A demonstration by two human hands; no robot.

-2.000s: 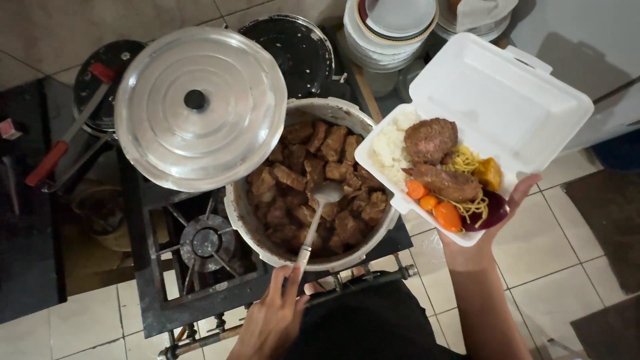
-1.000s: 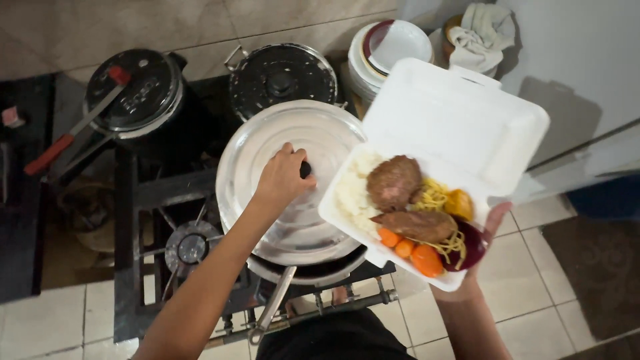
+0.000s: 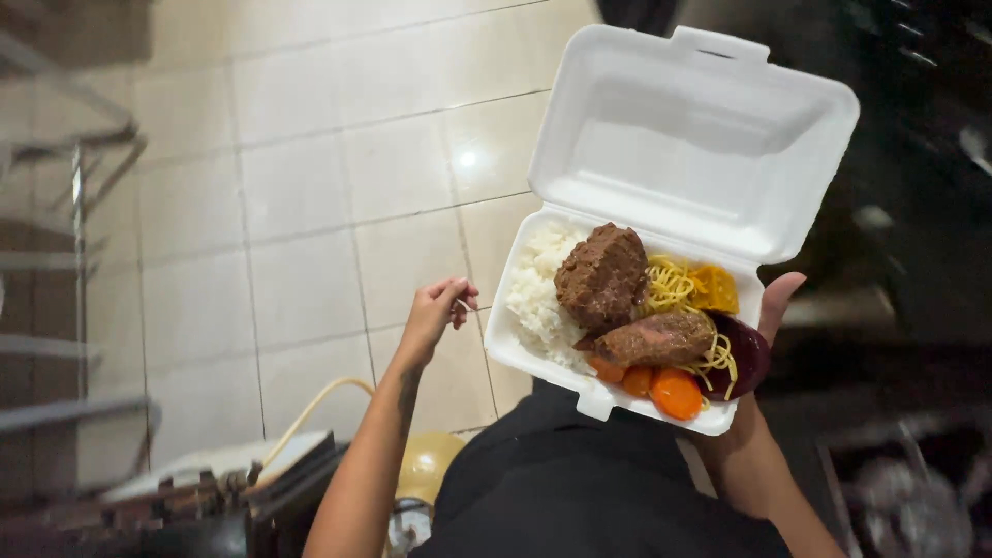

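My right hand (image 3: 775, 310) supports a white foam takeaway box (image 3: 682, 139) from below and at its right side, thumb up along the edge. The box's lid stands open. In its tray lie white rice (image 3: 539, 298), two pieces of browned meat (image 3: 603, 275), yellow noodles (image 3: 668, 283), a yellow-orange chunk (image 3: 714, 288), orange carrot slices (image 3: 676, 392) and a dark red slice (image 3: 744, 353). To the left of the box, my left hand (image 3: 448, 302) hangs above the floor with fingers loosely curled, holding nothing; whether they fully close is hard to tell.
Light floor tiles (image 3: 302, 287) spread across the left and middle. A blurred metal rack (image 3: 80, 232) stands at the far left. At the lower left are a stove-like appliance edge (image 3: 232, 504), a cream hose (image 3: 310, 407) and a yellowish rounded object (image 3: 426, 465). Dark blurred surfaces fill the right.
The view has swung from the stove to the floor. My left hand held a spoon in the pot, then the lid's knob over the pot; now it is off both. The food box stays in my right hand.
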